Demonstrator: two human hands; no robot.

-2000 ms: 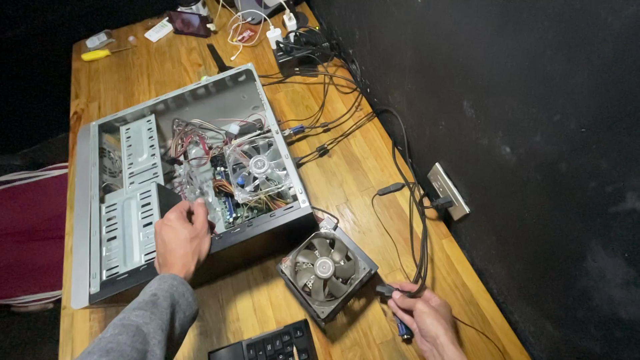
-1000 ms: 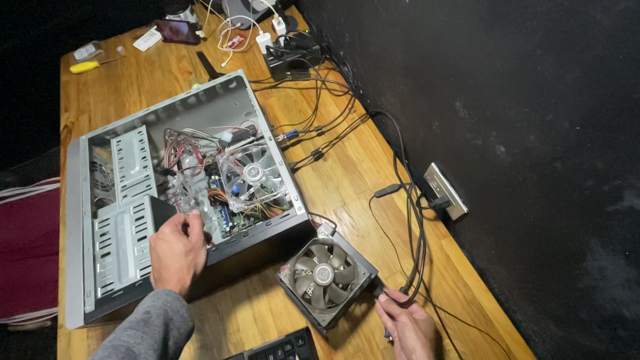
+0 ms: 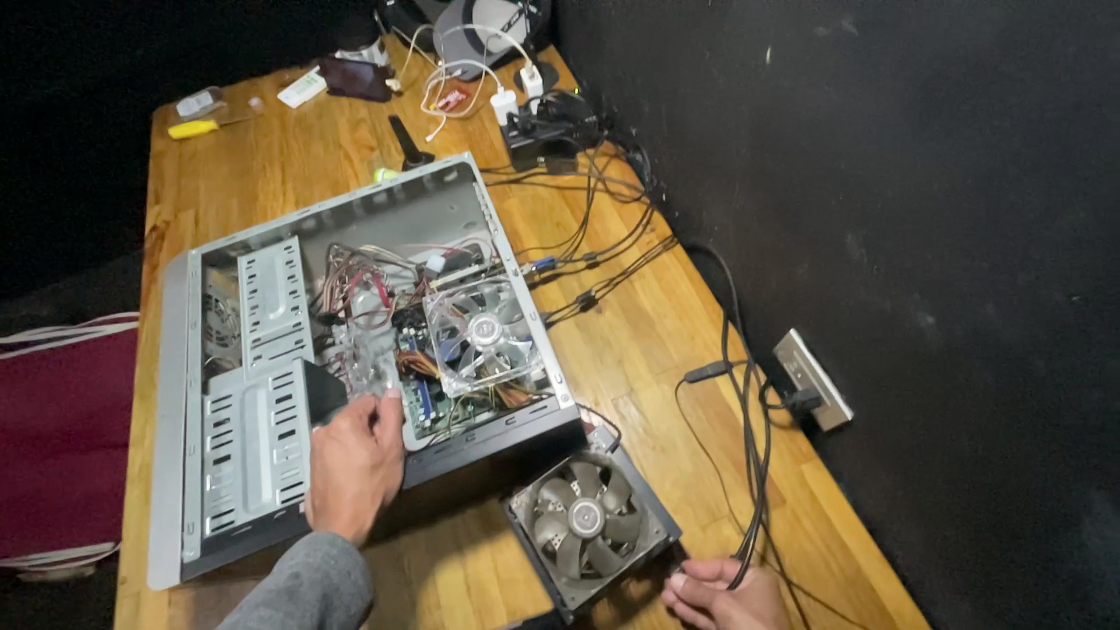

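Note:
An uncovered desktop computer case lies on its side on the wooden table. My left hand reaches over its near edge beside the metal drive bays, fingertips bent inward; whether they hold something is hidden. Inside the case are a clear plastic fan, bundled wires and a circuit board. Outside the near right corner sits a power supply unit with a dusty fan, wired into the case. My right hand is at that unit's near right side, with its fingers closed on a black cable.
Black cables run along the right edge to a wall outlet. A power strip with white chargers, a cap, a phone and a yellow-handled screwdriver lie at the far end. The dark wall borders the table's right side.
My right hand has brought the cable end closer to the side of the power supply unit. My left hand stays over the case's near edge. The keyboard seen earlier at the bottom has mostly left the view.

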